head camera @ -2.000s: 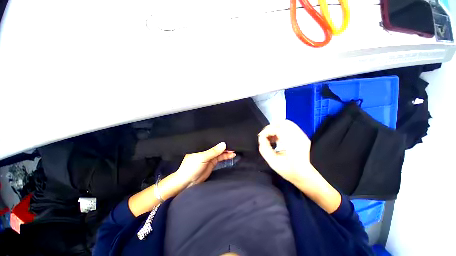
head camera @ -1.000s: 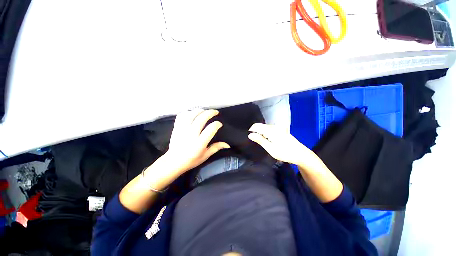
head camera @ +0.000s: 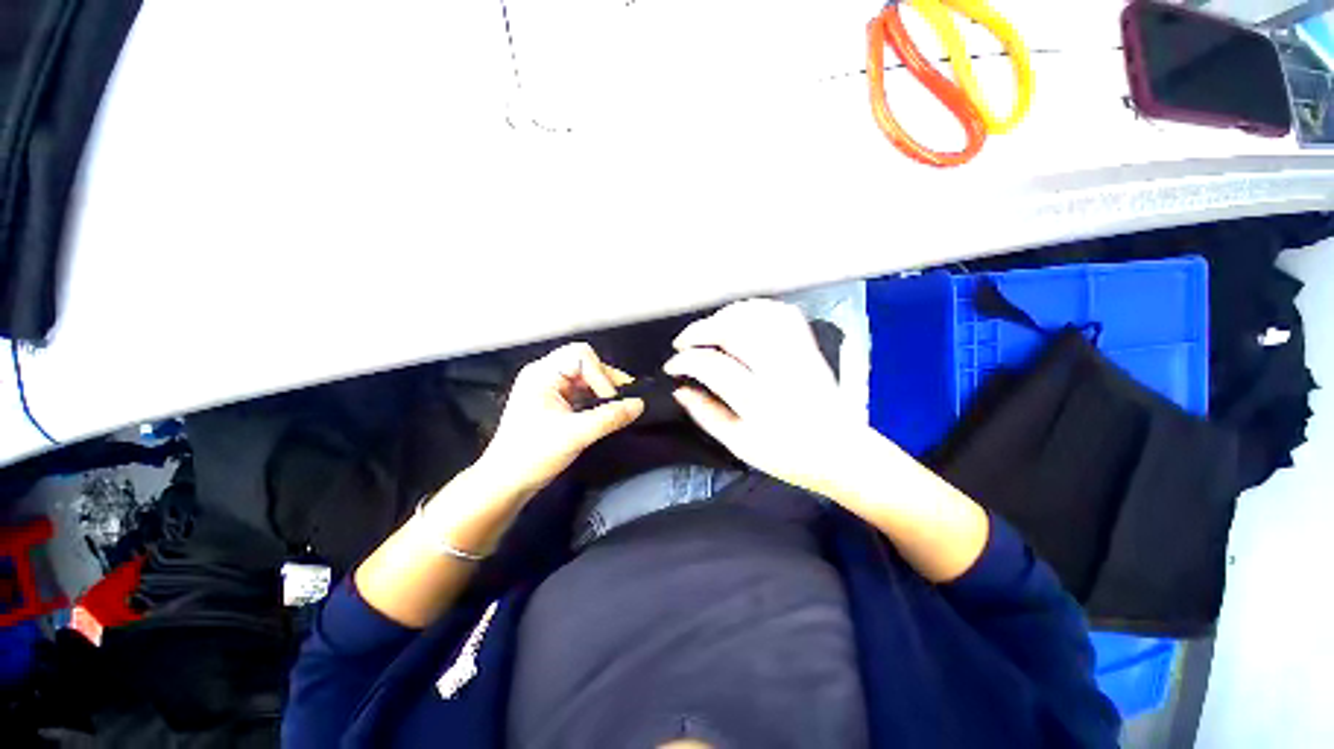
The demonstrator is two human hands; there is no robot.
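Observation:
A black cloth garment piece lies over the wearer's lap, just below the table's front edge. My left hand pinches a narrow edge of it between thumb and fingers. My right hand is close beside it on the right, fingers bent over the same cloth and holding it. The fingertips of both hands almost meet. Much of the cloth is hidden under the hands and in shadow, so its full shape cannot be told.
The white table spans the top. On it are scissors with orange-red and yellow handles, a phone and black cloth. A blue bin with black cloth stands right; a red crate lies lower left.
The cloth, earlier spread flatter over the lap, is now gathered between the fingertips. My right hand has moved left and over the cloth; my left hand has closed to a pinch. The view has shifted slightly.

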